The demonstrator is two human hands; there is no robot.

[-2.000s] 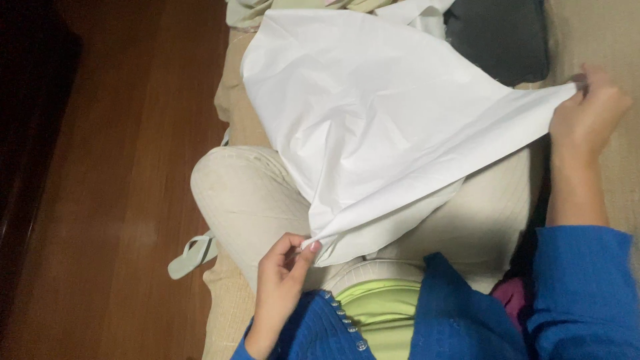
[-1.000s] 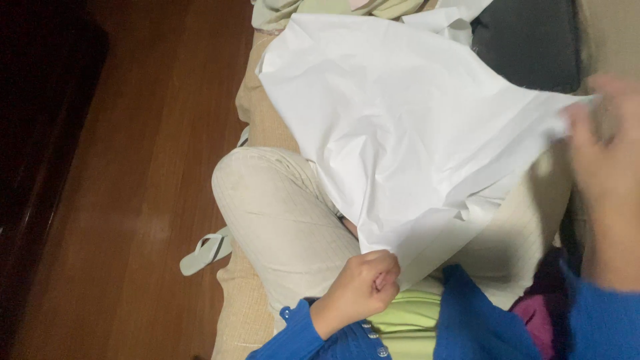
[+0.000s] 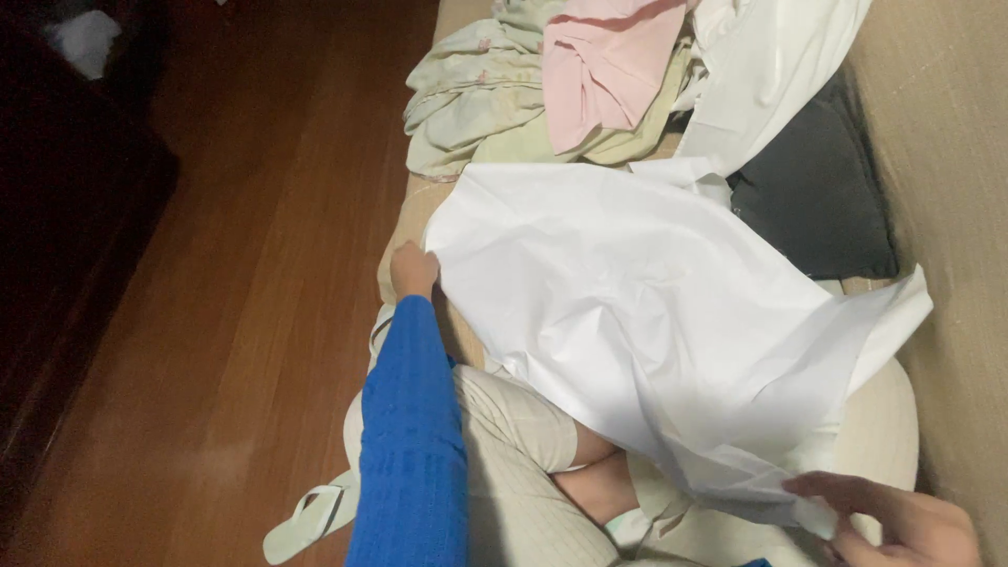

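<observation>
A large white fabric sheet (image 3: 598, 291) lies wrinkled over the sofa seat and my crossed legs. At its far left edge my left hand (image 3: 414, 270) is closed on the cloth, the arm in a blue sleeve stretched forward. My right hand (image 3: 890, 516), at the lower right, pinches the near edge of the same cloth between thumb and fingers. Another corner of the sheet sticks up at the right, beside my knee, with no hand on it.
Beyond the sheet lie crumpled pale green cloth (image 3: 472, 94), a pink cloth (image 3: 610, 71) and another white fabric (image 3: 776, 71). A dark cushion-like item (image 3: 819, 189) rests against the sofa back (image 3: 945, 236). Light flip-flops (image 3: 311, 516) are on the wooden floor (image 3: 228, 315) at left.
My left hand has moved from the sheet's near edge forward to its far left edge. My right hand has come down from the upper right corner to the near edge. The view has shifted.
</observation>
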